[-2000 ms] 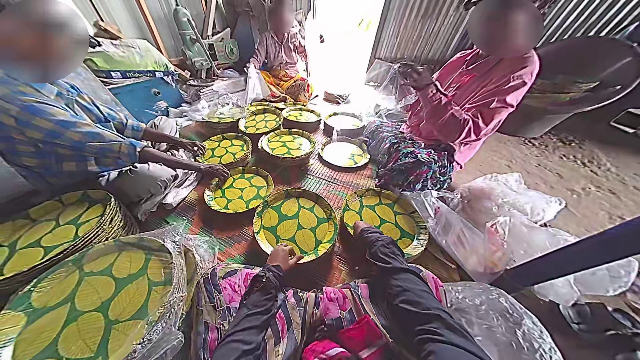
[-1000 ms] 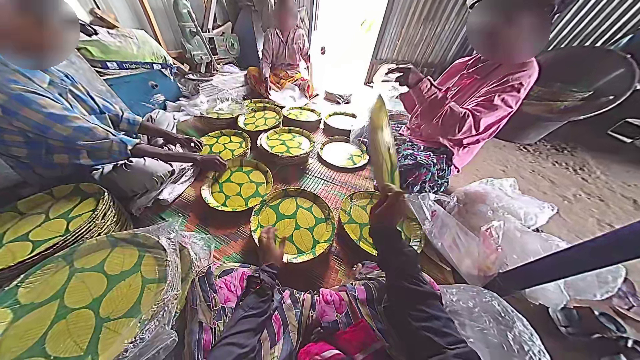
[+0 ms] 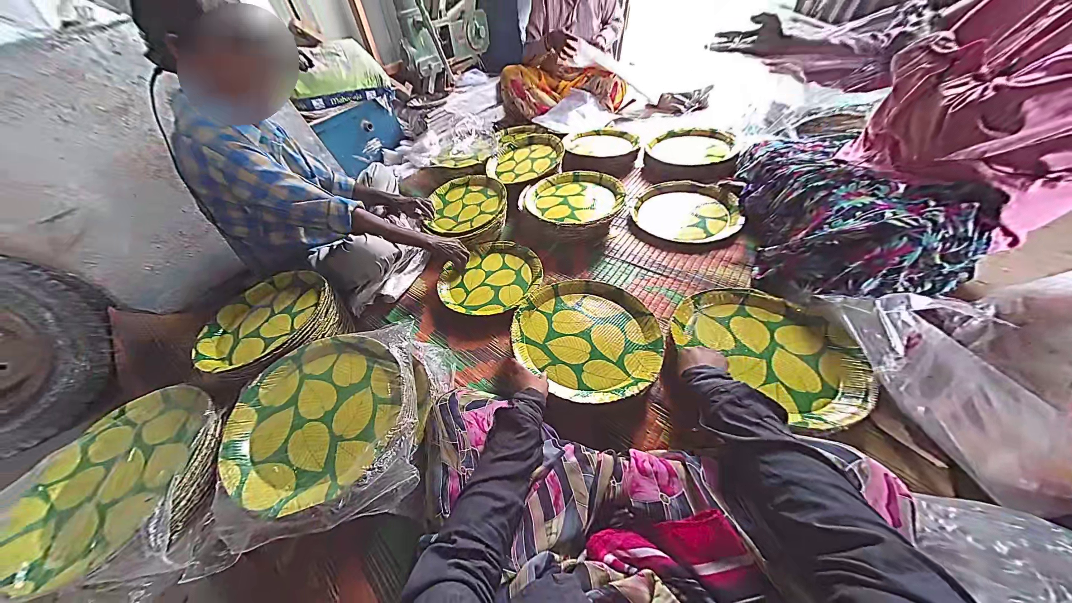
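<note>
Round plates with a yellow leaf print on green lie on a woven mat. My left hand (image 3: 526,378) is at the lower left rim of the middle plate (image 3: 588,342); its fingers are blurred, and a grip cannot be told. Close to the left edge of the right-hand plate (image 3: 775,360) is my right hand (image 3: 702,358), its fingers partly hidden by the rim. Just beyond my left hand, a smaller-looking plate (image 3: 490,278) lies near a co-worker's hand. Both my forearms are in dark sleeves above a patterned cloth.
Plastic-wrapped plate stacks (image 3: 310,423) stand at the left, beside an unwrapped stack (image 3: 260,322). More stacks (image 3: 574,198) stand farther back on the mat (image 3: 620,264). Co-workers sit at the left, back and right. Clear plastic bags (image 3: 963,377) lie at the right.
A plate held up on edge at my right hand one second ago is no longer raised, and that hand is lower. The view has turned left. The co-worker at the right has an arm stretched out.
</note>
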